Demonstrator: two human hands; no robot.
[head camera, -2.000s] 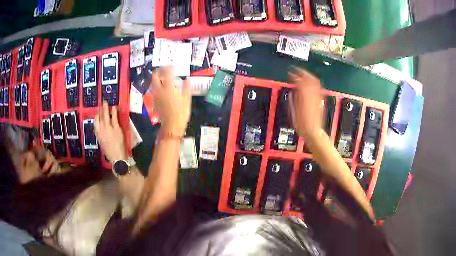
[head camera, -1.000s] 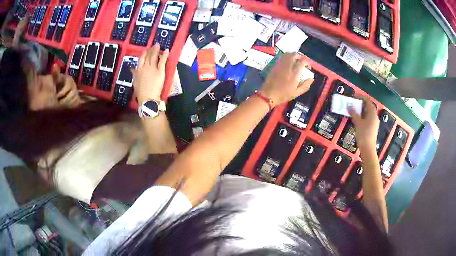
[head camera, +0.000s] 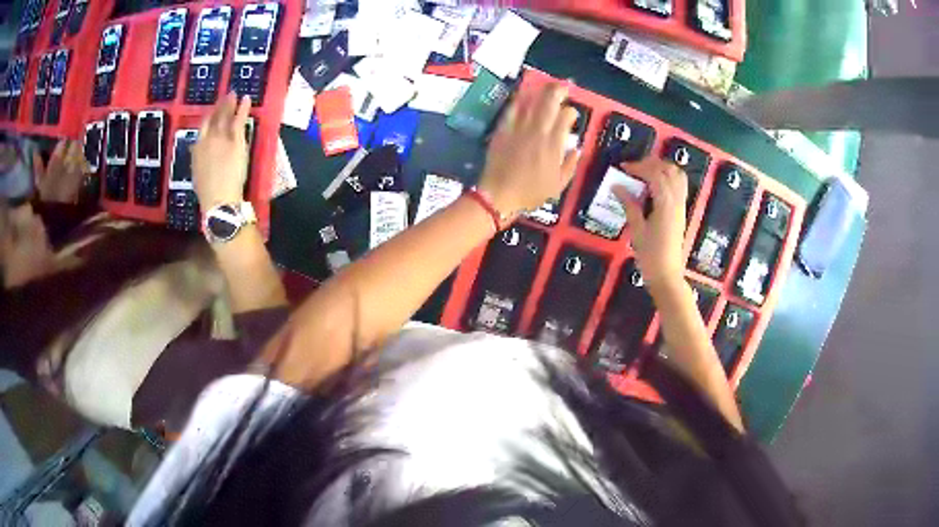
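A red tray (head camera: 757, 321) holds two rows of black phones lying face down with open backs. My right hand (head camera: 657, 211) has its thumb and fingers on a white battery (head camera: 610, 204), which lies over the lower back of the second phone (head camera: 626, 134) in the far row. My left hand (head camera: 530, 154), with a red cord at its wrist, is over the first far-row phone and hides most of it. What lies under its fingers is hidden.
Loose white, orange, blue and green batteries (head camera: 336, 119) lie left of the tray. Another person's hand (head camera: 221, 154) is at a red tray of face-up phones (head camera: 270, 108). More trays (head camera: 729, 39) stand at the far side. A blue-grey item (head camera: 830, 226) lies right.
My right hand has brought its white battery down onto the second phone. My left hand stays over the first phone, its white battery now out of sight. The whole view has shifted.
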